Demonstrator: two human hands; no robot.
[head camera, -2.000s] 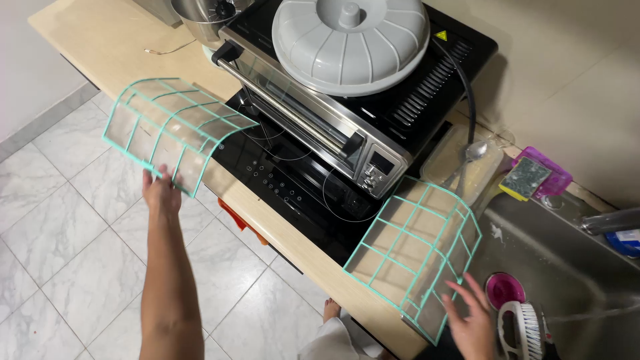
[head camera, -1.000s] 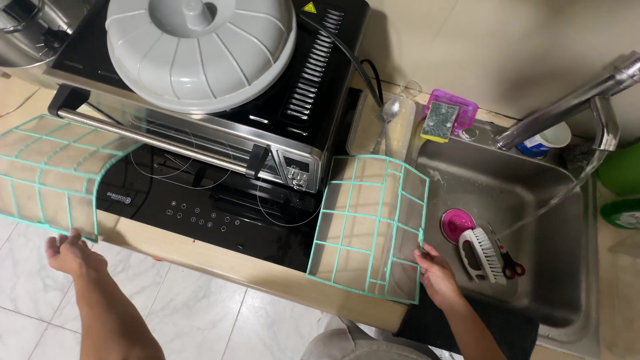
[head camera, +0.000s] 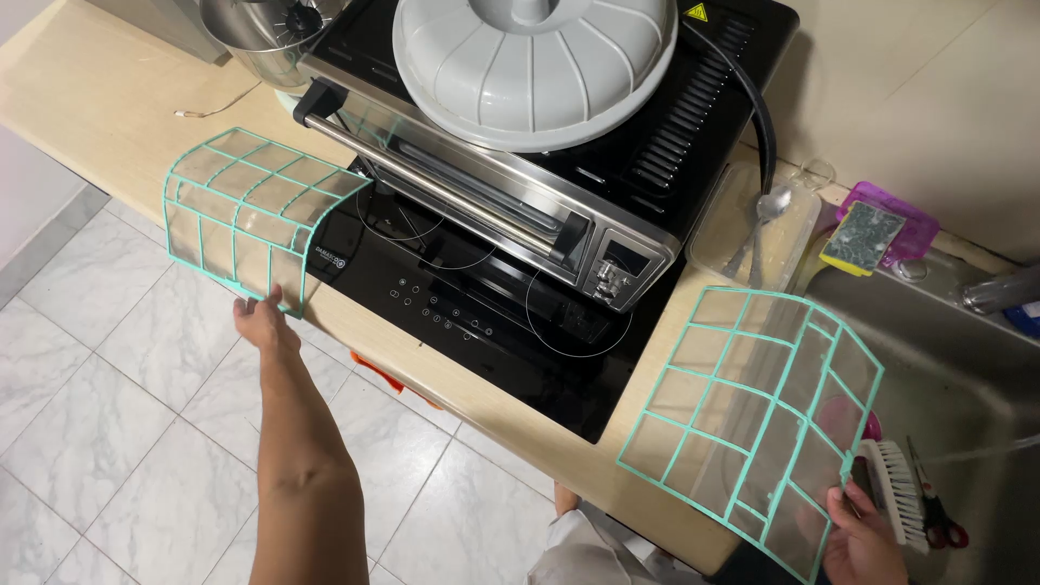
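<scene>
My left hand (head camera: 266, 321) grips the lower edge of a curved mesh air filter with a turquoise plastic frame (head camera: 258, 207), which lies over the counter edge left of the black cooktop (head camera: 455, 325). A second turquoise-framed mesh filter (head camera: 743, 406) is at the right, between the cooktop and the sink. My right hand (head camera: 861, 528) pinches its right edge near a small tab, with the fingers partly seen through the mesh. Both filters bend downward along the edge nearest my hands.
A toaster oven (head camera: 487, 211) bearing a grey ring-shaped lid or mould (head camera: 528, 81) stands behind the cooktop. The sink (head camera: 959, 349) holds a white scrub brush (head camera: 894, 496) and scissors (head camera: 938, 520). A sponge (head camera: 863, 236) and plastic tray (head camera: 756, 219) sit behind; a mixer bowl (head camera: 276, 49) stands upper left.
The view has swung right and back. Both hands remain at the edges of the same two filters throughout.
</scene>
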